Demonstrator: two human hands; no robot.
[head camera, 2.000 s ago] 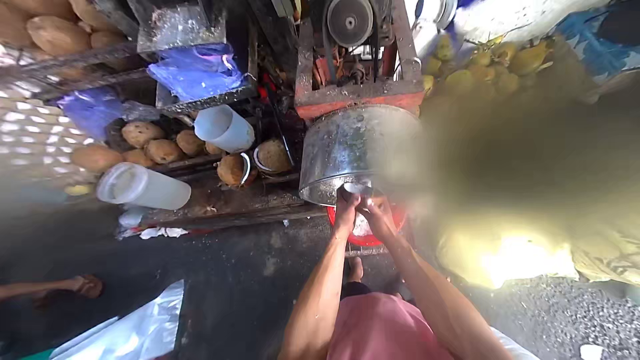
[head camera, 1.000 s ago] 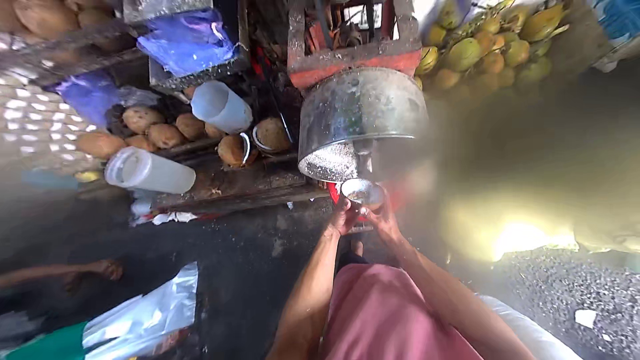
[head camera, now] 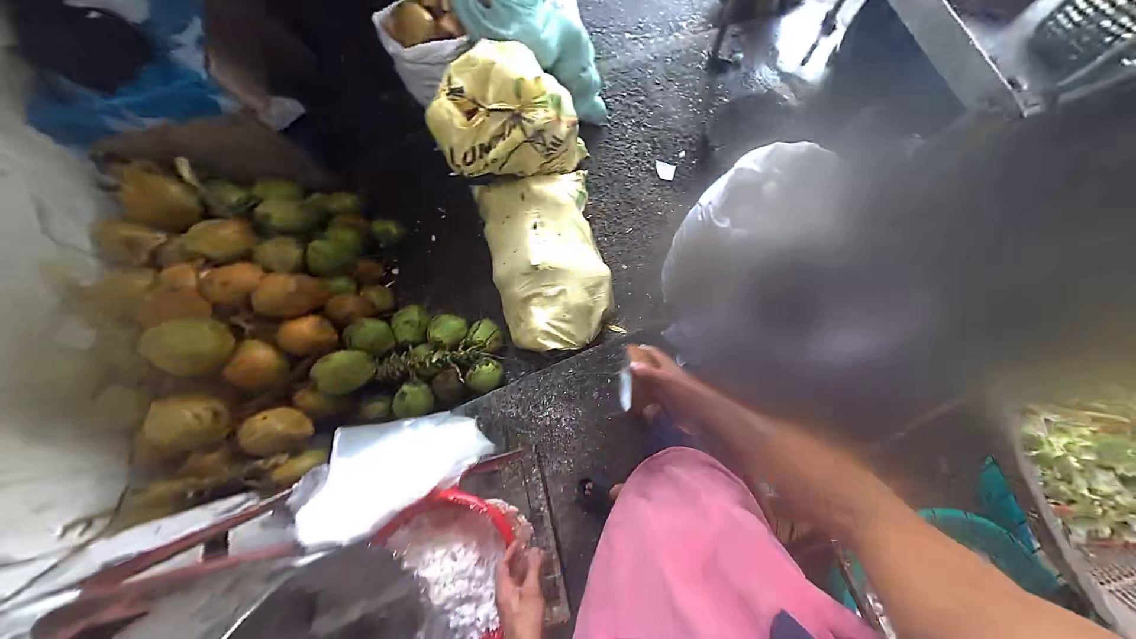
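Note:
At the bottom, my left hand (head camera: 522, 586) rests on the rim of a red plastic basin (head camera: 484, 506), with its fingers against the rim. Shredded white material, like grated coconut (head camera: 457, 568), lies in the basin. My right hand (head camera: 652, 377) is stretched out over the dark floor, above my knee, closed on a small pale object (head camera: 626, 388). That object shows only as a thin edge, so its kind is unclear. A rounded metal surface (head camera: 333, 595) covers the basin's left part. White plastic sheets or bags (head camera: 390, 470) lie just beyond the basin.
Green and orange coconuts (head camera: 288, 293) are heaped at the left. Stuffed yellow sacks (head camera: 546, 257) lie on the wet floor (head camera: 639, 204) ahead. A big white bag (head camera: 754, 213) stands right of them. A teal basket (head camera: 985, 550) is at lower right. Blur hides part of the right side.
My hands, together on a small white bowl below the metal drum earlier, are now apart: the left at the red basin, the right reaching out. The view has turned far to the right.

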